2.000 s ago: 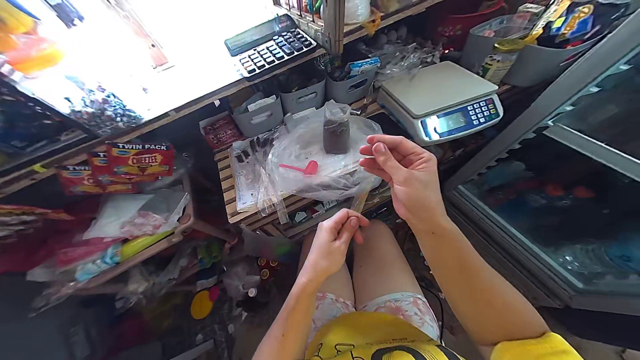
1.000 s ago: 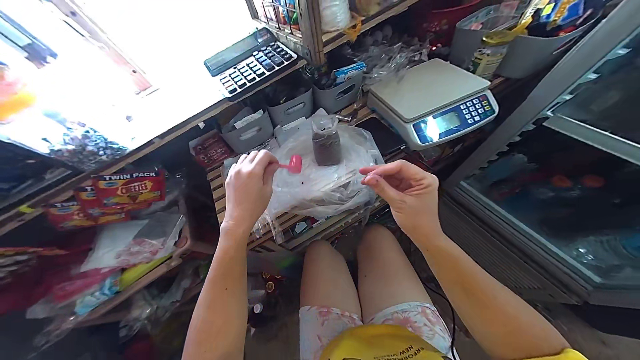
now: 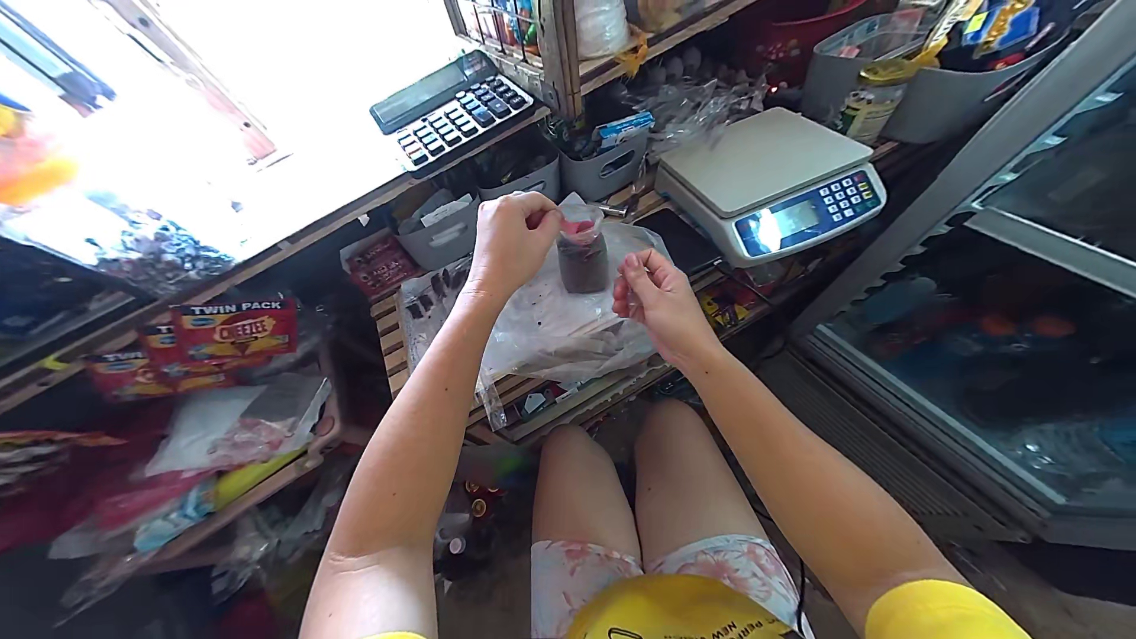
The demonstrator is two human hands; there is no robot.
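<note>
My left hand (image 3: 515,241) grips the handle of a small pink plastic scoop (image 3: 581,232), whose bowl is in the mouth of an upright clear plastic bag (image 3: 583,266). Dark granular material fills the lower part of that bag. It stands on a crumpled clear plastic sheet (image 3: 550,328) over a slatted wooden surface. To the right of the bag is my right hand (image 3: 652,297), its thumb and fingertips pinched together; whether something thin is between them cannot be told. Small dark-filled packets (image 3: 435,293) lie at the left of the sheet.
A digital scale (image 3: 768,177) stands behind on the right, beside a glass-doored cooler (image 3: 1003,319). Grey plastic baskets (image 3: 444,235) line the back. A large calculator (image 3: 457,111) rests on the ledge at upper left. Red snack packs (image 3: 235,333) hang at the left.
My left hand has taken up the pink scoop, which lay on the sheet two seconds ago, and moved it right into the bag's mouth. The bag's top now stands open.
</note>
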